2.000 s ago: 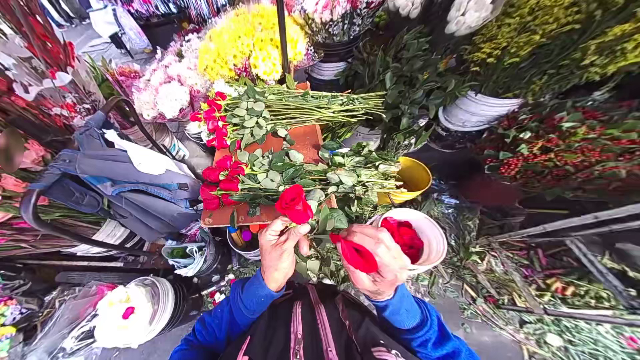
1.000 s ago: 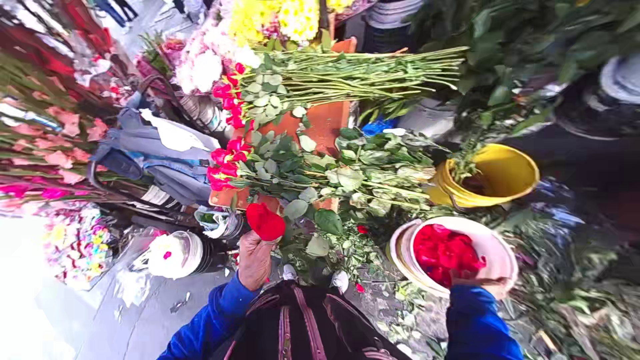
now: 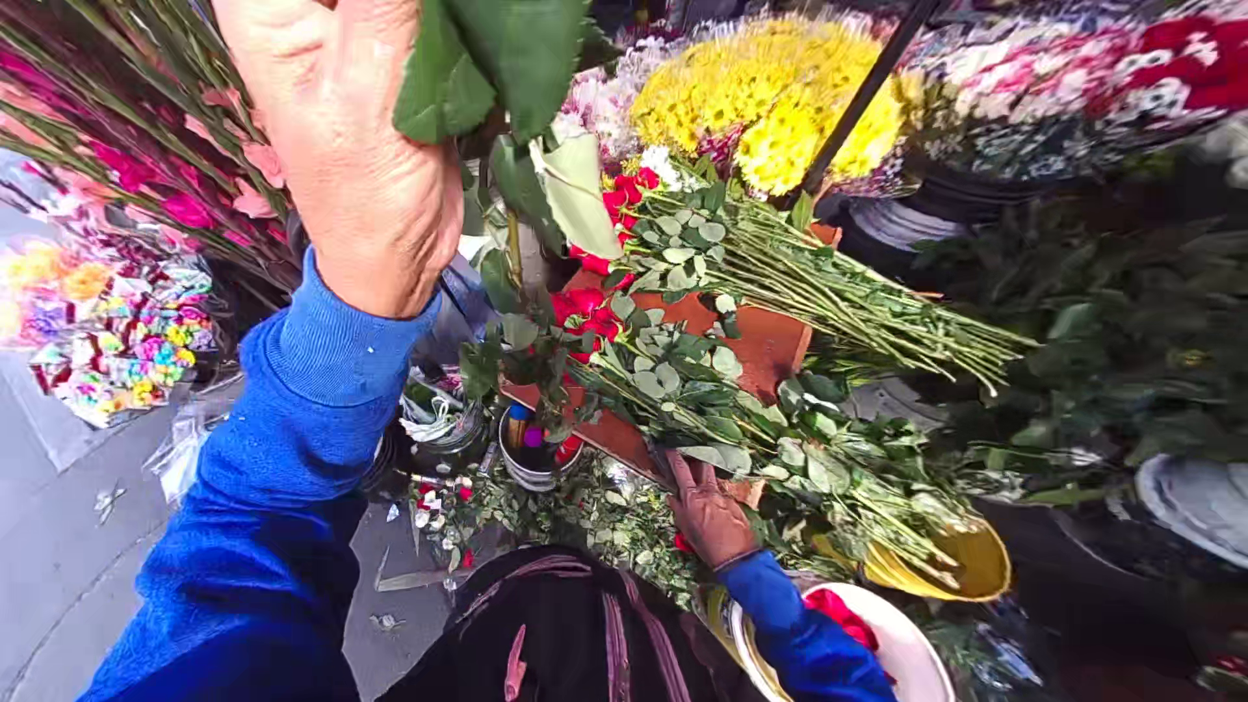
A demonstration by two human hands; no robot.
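My left hand [image 3: 356,146] is raised close to the camera at the upper left, its fingers cut off by the top edge. Beside it hangs a leafy rose stem [image 3: 514,244] that it appears to hold; no bloom shows on it. Lower down, my right hand [image 3: 710,515] reaches to the near edge of a reddish-brown board [image 3: 765,341], by a dark narrow object; its grip is unclear. Red roses [image 3: 590,312] with leafy stems lie in bunches across the board. Red petals or blooms [image 3: 840,616] sit in a white bucket [image 3: 926,653], partly behind my right sleeve.
A yellow bucket [image 3: 990,561] stands right of my right hand. A small container with tools [image 3: 536,473] is near the board's left end. Yellow chrysanthemums [image 3: 780,97] stand behind, crossed by a dark pole [image 3: 863,102]. Cut leaves [image 3: 624,526] litter the ground.
My left hand has risen close to the camera. My right hand has left the white bucket and is now at the board's edge. The view has shifted strongly.
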